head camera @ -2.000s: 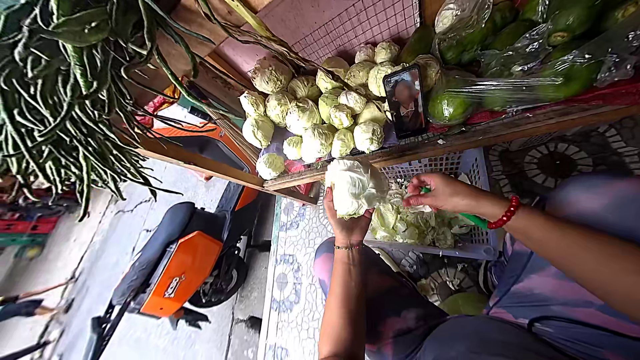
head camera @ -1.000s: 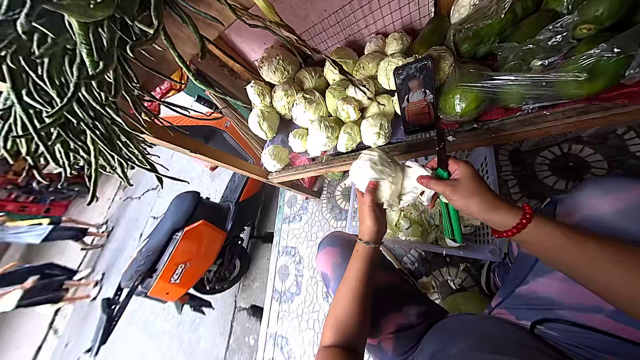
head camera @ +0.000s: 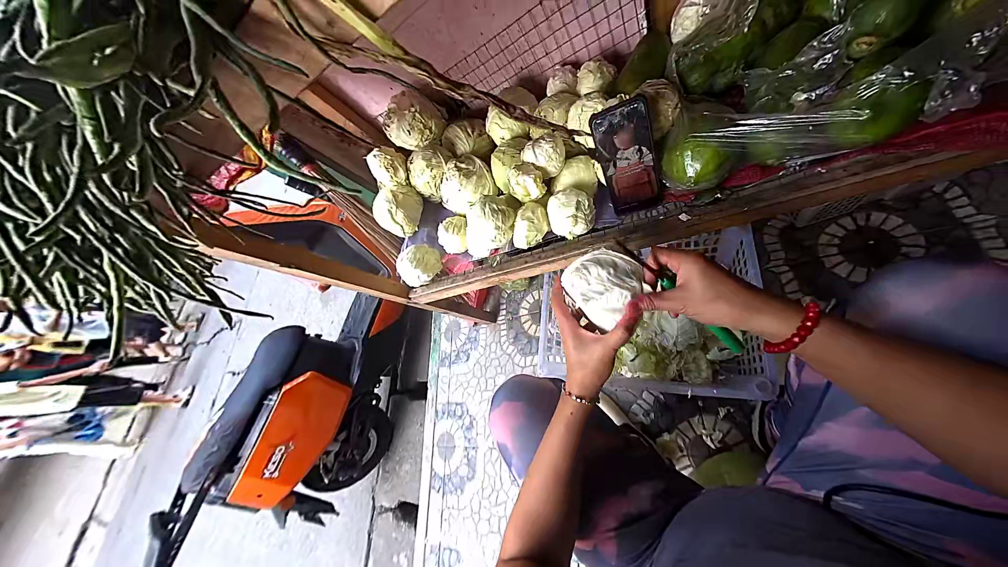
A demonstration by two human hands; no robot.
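My left hand holds a pale cabbage head from below and its left side. My right hand grips a knife with a green handle; its dark blade lies at the cabbage's upper right side, partly hidden. My right fingertips also touch the cabbage. Beneath both hands, a light plastic crate holds loose cabbage leaves. Several more cabbages are piled on the wooden stall shelf, just beyond my hands.
A phone leans upright beside the piled cabbages. Green fruits under plastic lie to its right. The shelf's wooden edge runs close above my hands. Long green beans hang at left. An orange scooter and several people stand in the street.
The knife has turned in my right hand, its blade now against the cabbage instead of pointing up past it. The loosened leaf at my right fingers a second ago no longer shows there.
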